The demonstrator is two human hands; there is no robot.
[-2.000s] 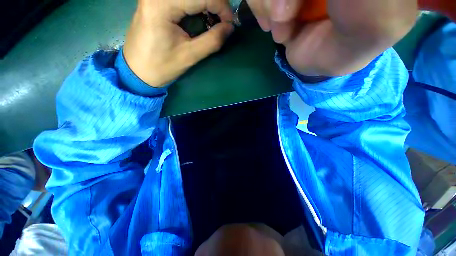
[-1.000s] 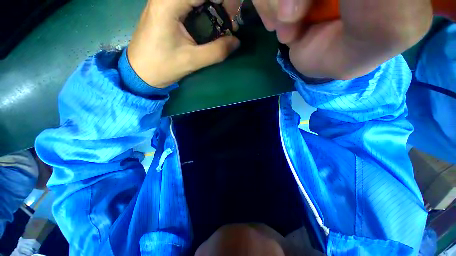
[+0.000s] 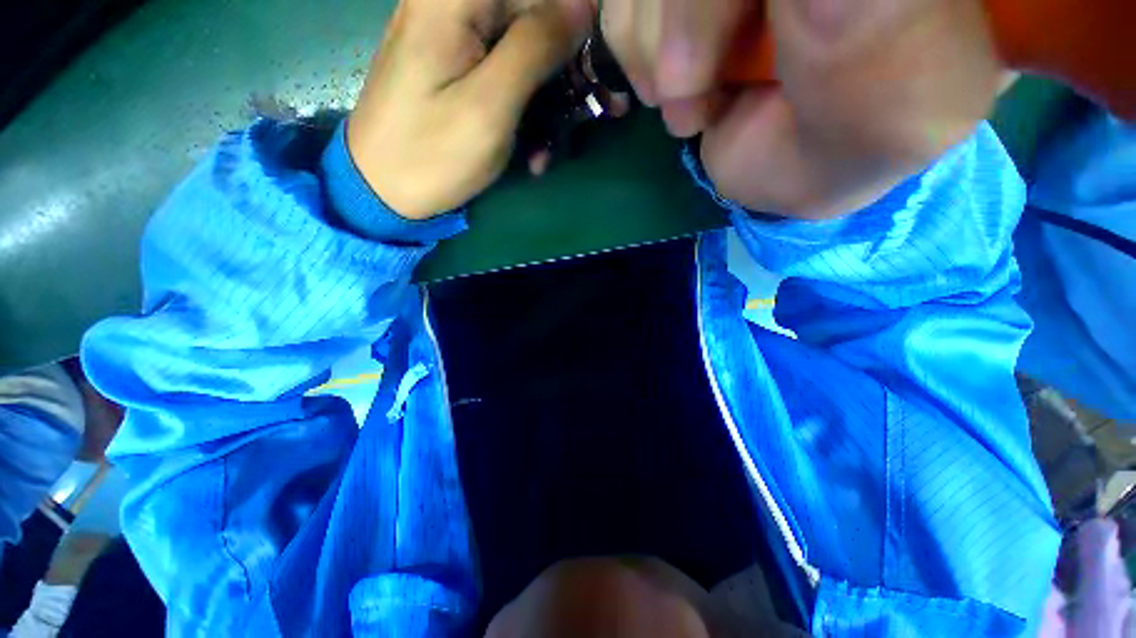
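My left hand (image 3: 442, 119) is at the top of the head view, cut off by the edge, and pinches a small black module (image 3: 563, 110) with shiny metal bits. The fingers hide much of the module. My right hand (image 3: 828, 112) is beside it on the right, blurred and also cut off by the top edge. It is closed around the orange grip of the electric screwdriver (image 3: 1059, 50). The screwdriver's tip cannot be made out; it is near the module's right side.
The green-matted bench (image 3: 150, 187) has its front edge just below my wrists. Small specks lie on it left of my left hand. A blue sleeve of another person (image 3: 1084, 237) is at the right, with a black cord across it. Another person's sleeve (image 3: 31, 436) is at the lower left.
My left hand has moved right and turned, so the module is tilted and closer to my right hand. More of the orange screwdriver grip shows at the top right.
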